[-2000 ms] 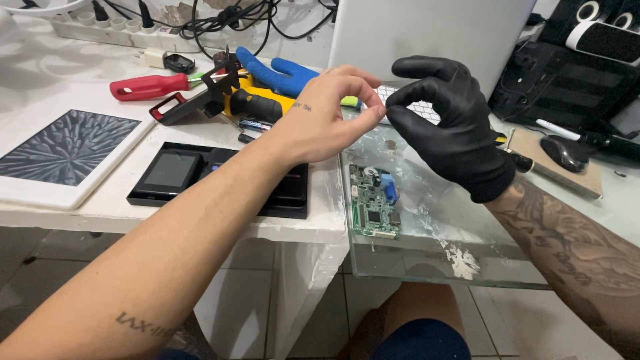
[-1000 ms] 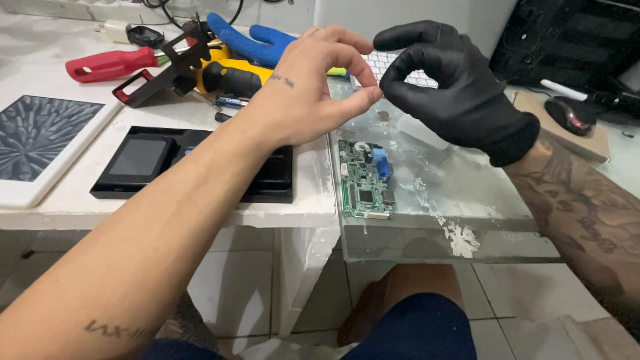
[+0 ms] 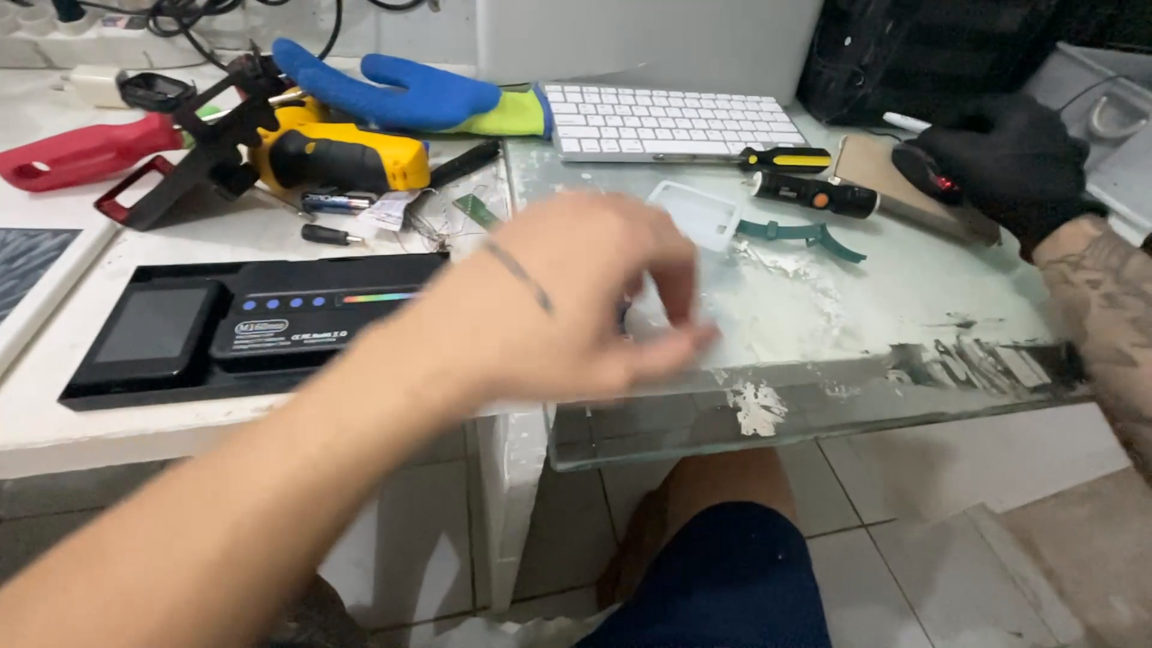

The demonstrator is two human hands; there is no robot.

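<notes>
My bare left hand (image 3: pixel 585 297) is blurred above the left part of the glass tabletop (image 3: pixel 810 315), its fingers bent down towards the thumb. Whether something small is between them cannot be told. The hand covers the place where the green circuit board lay. My right hand (image 3: pixel 1008 166), in a black glove, is at the far right beside a black computer mouse (image 3: pixel 927 175) and reaches its edge; its fingers blend into the dark background. The mouse rests on a brown box (image 3: pixel 882 184). A translucent white case (image 3: pixel 697 216) and a dark green strap (image 3: pixel 801 232) lie beyond my left hand.
Behind stand a white keyboard (image 3: pixel 675 121), a yellow-black screwdriver (image 3: pixel 783 159) and a black flashlight (image 3: pixel 814 193). To the left are a blue glove (image 3: pixel 396 94), a yellow-black tool (image 3: pixel 342 157), a red-handled tool (image 3: pixel 90 151) and a black tray (image 3: pixel 99 382) holding devices.
My hands were fingertip to fingertip above the glass and have parted. The gloved right hand has moved right, to the mouse; my left hand is now lower, over the circuit board's place.
</notes>
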